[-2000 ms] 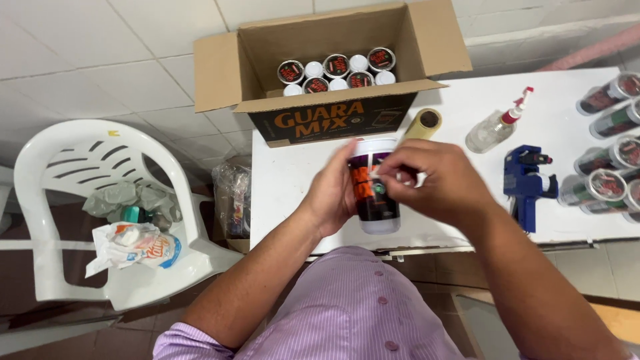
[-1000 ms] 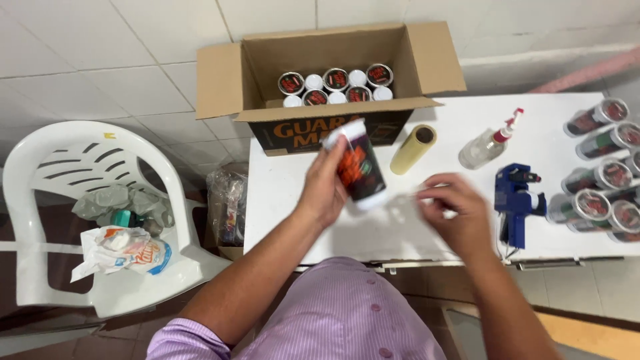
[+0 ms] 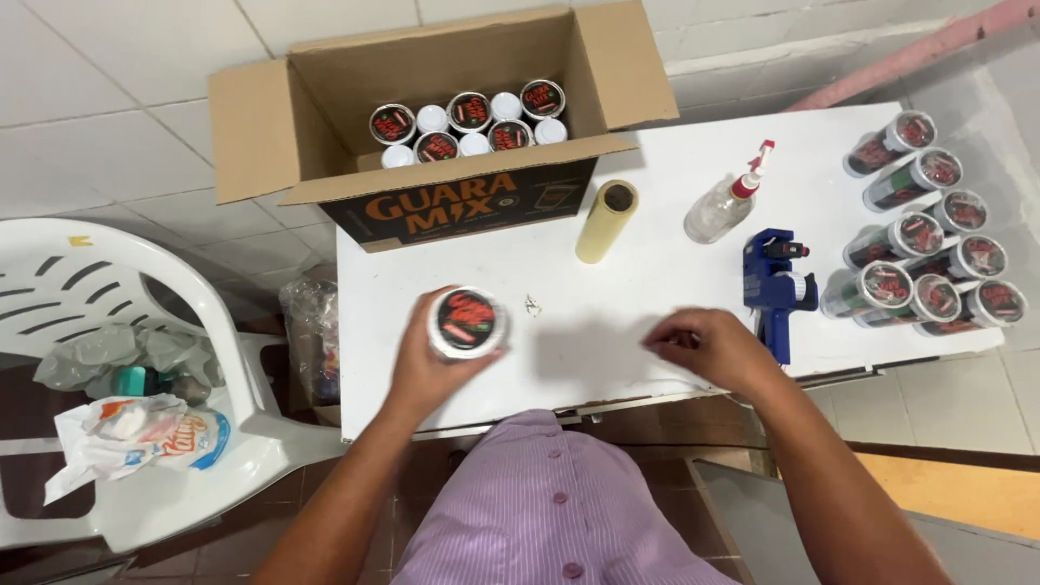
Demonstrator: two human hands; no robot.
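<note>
My left hand point(image 3: 431, 353) grips a plastic tub point(image 3: 466, 322) whose printed lid faces up, above the left part of the white table point(image 3: 520, 378). To the right, my right hand point(image 3: 703, 345) hovers over the table with its fingers curled together; whether something small is between them cannot be told. A small crumpled scrap point(image 3: 532, 305) lies to the right of the tub. Beyond the hands stand a yellowish film roll point(image 3: 607, 221), a clear spray bottle point(image 3: 723, 210) with a red and white head, and a blue label gun point(image 3: 772, 284).
An open cardboard box point(image 3: 455, 203) at the back holds several lidded tubs point(image 3: 470, 112) and white-capped containers. Several more tubs point(image 3: 918, 231) are grouped at the table's right end. A white plastic chair point(image 3: 268, 443) with bags point(image 3: 154, 439) on it stands at the left.
The tub in my left hand was upright, label showing, then tilted; now its lid faces up. My right hand was at the tub two seconds ago and is now away to the right.
</note>
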